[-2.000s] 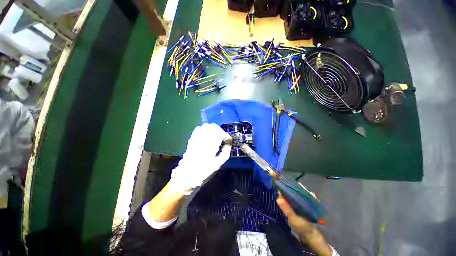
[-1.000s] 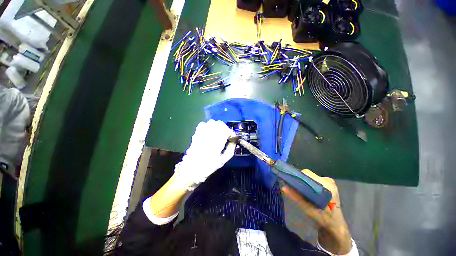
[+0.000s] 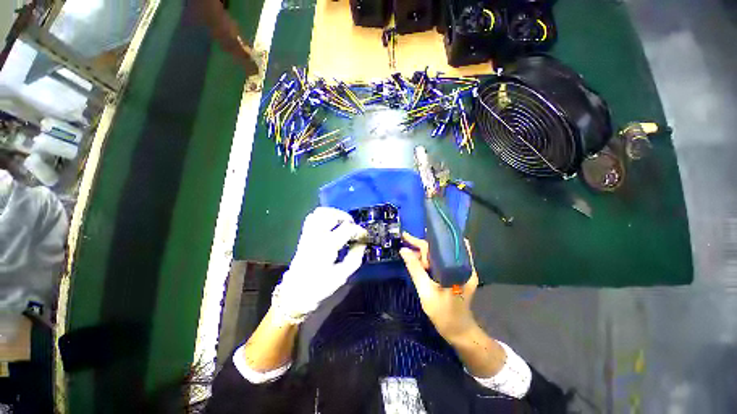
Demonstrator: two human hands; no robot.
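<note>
A black housing with shiny metal contacts lies on the blue cloth. My left hand, in a white glove, grips its left side, fingertips over the contacts. My bare right hand holds the soldering gun by its teal handle, the metal barrel pointing away from me and clear of the housing. The thumb and a finger of the right hand reach to the housing's right edge. What the left fingertips pinch is too small to tell.
Dark pliers lie partly behind the gun. A loose pile of lead wires lies beyond the cloth. A round black fan, a small brownish tin and black housings on cardboard stand further back. A conveyor runs at left.
The soldering gun's tip has left the housing, and the gun has swung to point away from me. My right hand has moved left and its fingers now reach the housing. The left hand stays at the housing.
</note>
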